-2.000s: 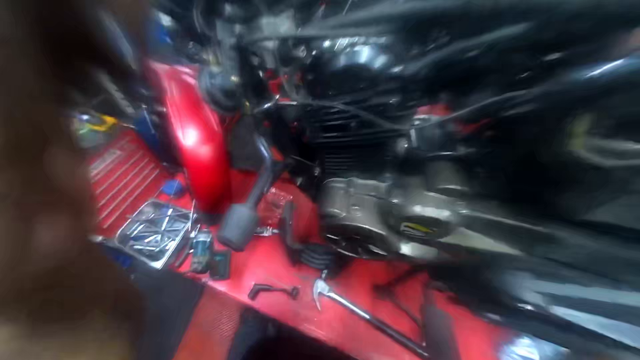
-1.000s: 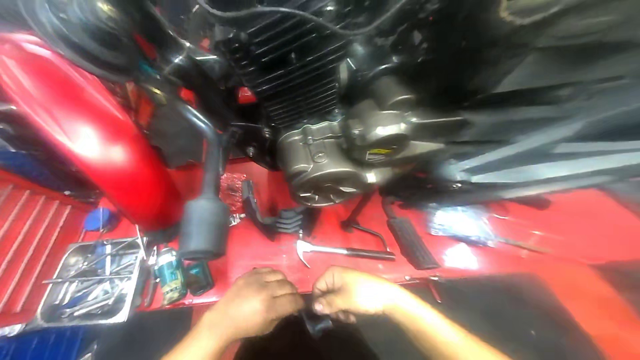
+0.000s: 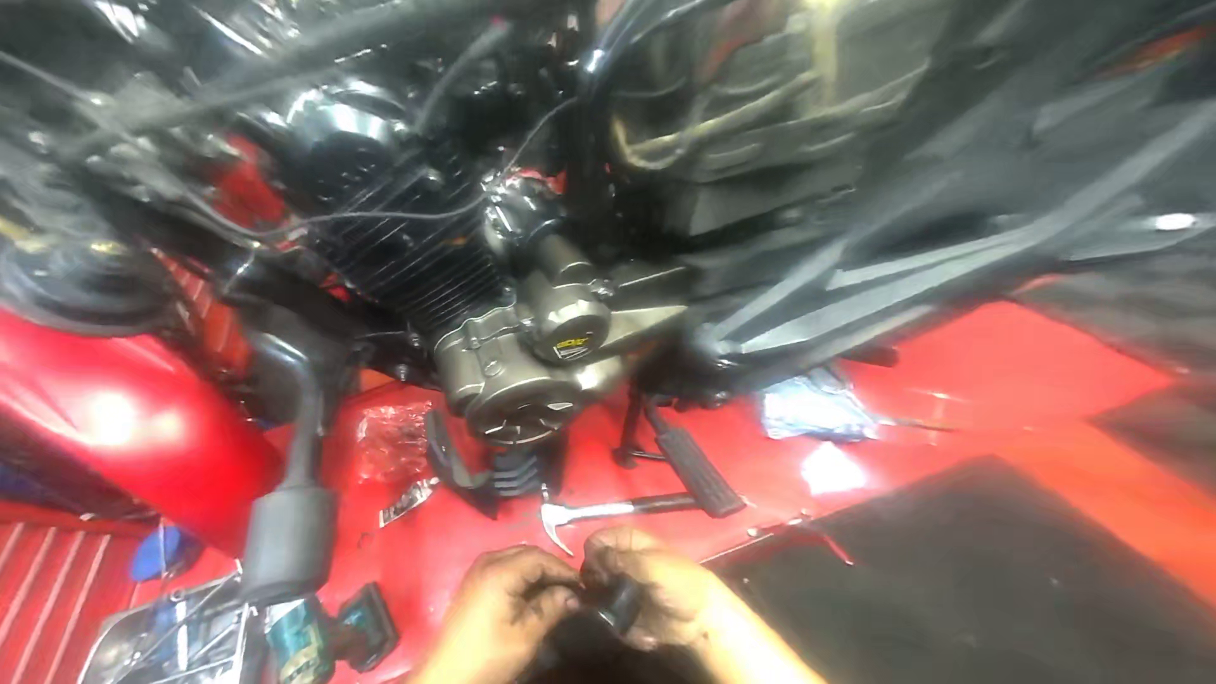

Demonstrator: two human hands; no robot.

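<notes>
My right hand (image 3: 655,589) is closed around a small dark part (image 3: 617,603), which looks like a black cylindrical piece; blur hides its exact kind. The fingertips of my left hand (image 3: 518,598) meet the same part from the left side. Just above both hands a claw hammer (image 3: 617,510) lies on the red platform, its metal head to the left and its dark handle to the right. Behind it stands a motorcycle with a grey metal engine cover (image 3: 518,385) and black cooling fins. A black ribbed foot pedal (image 3: 698,470) lies beside the hammer handle.
At lower left are a metal tray of tools (image 3: 123,646), a teal power tool (image 3: 299,641) and a blue round object (image 3: 161,553). A grey cylindrical bar end (image 3: 288,541) hangs over them. A red fender (image 3: 114,418) is at the left, a clear plastic bag (image 3: 817,408) at the right.
Two seconds ago a dark angled part lay left of the hammer; it no longer shows there. Both hands have come into view and stay together at the small dark part. The view has shifted.
</notes>
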